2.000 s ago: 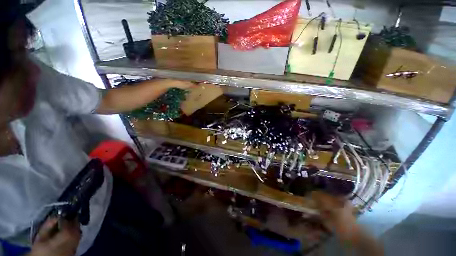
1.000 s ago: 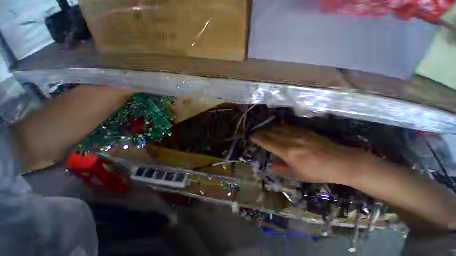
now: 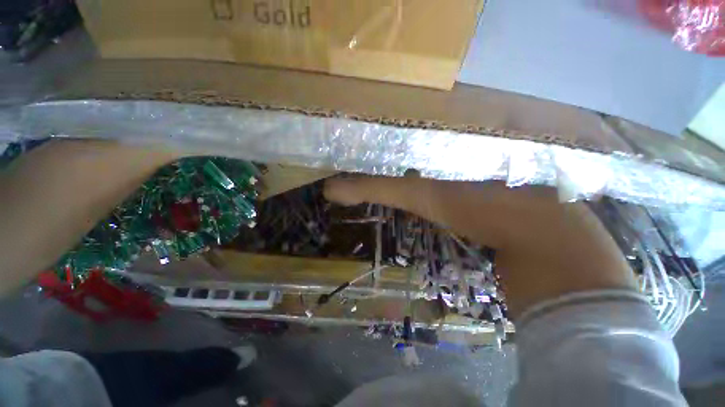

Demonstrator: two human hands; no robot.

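My right hand (image 3: 389, 193) comes in from the right, its wrist and sleeve at the lower right. It reaches under the shelf edge, above dark wire leads (image 3: 298, 219) in an open carton (image 3: 318, 269). Its fingertips point left; its upper part is hidden by the shelf edge, and I cannot tell whether it grips anything. More leads with white ends (image 3: 465, 282) hang over the front below my wrist. My left hand is not in view.
Another person's bare forearm (image 3: 75, 187) reaches in from the left beside a heap of green wire pieces (image 3: 191, 195). The wrapped shelf edge (image 3: 358, 143) crosses above, carrying a carton (image 3: 278, 40). Below are a red plastic item (image 3: 103, 298) and a white slotted tray (image 3: 222, 297).
The view has moved in close to the shelf. My right hand has gone from the lower right up into the carton area, further left and under the shelf edge. The black item at lower left has left view.
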